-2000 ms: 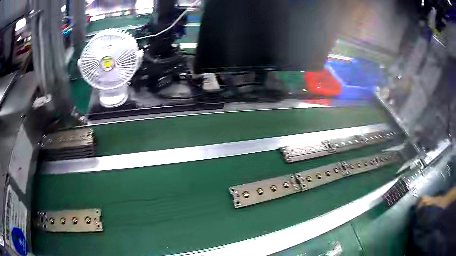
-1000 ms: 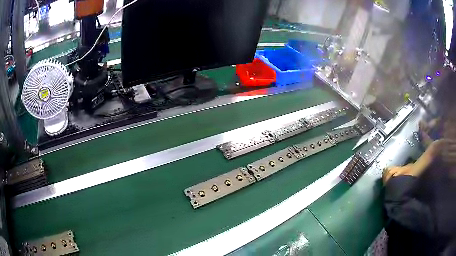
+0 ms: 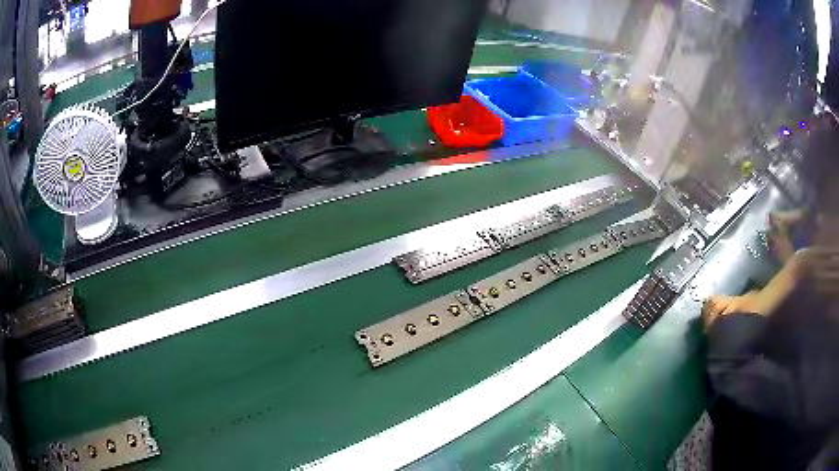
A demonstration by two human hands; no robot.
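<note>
Neither of my hands is in view. A row of grey-brown fixture plates (image 3: 419, 329) lies end to end on the green conveyor belt (image 3: 276, 359), with small round brass-coloured centres in its plates. A second row of plates (image 3: 451, 258) lies behind it, along the silver rail. Another plate (image 3: 110, 445) lies at the lower left, cut off by the picture's edge. A dark stack of fixture plates (image 3: 46, 317) sits at the far left.
Another person's hand (image 3: 736, 310) and dark sleeve are at the right, beside a block of stacked plates (image 3: 650, 299). A white fan (image 3: 77, 164), black monitor (image 3: 340, 64), red bin (image 3: 466, 124) and blue bin (image 3: 529, 109) stand behind the belt.
The view has turned right since two seconds ago, bringing the other person's arm further in. In the last second the front row and the lower-left plate have shifted slightly right.
</note>
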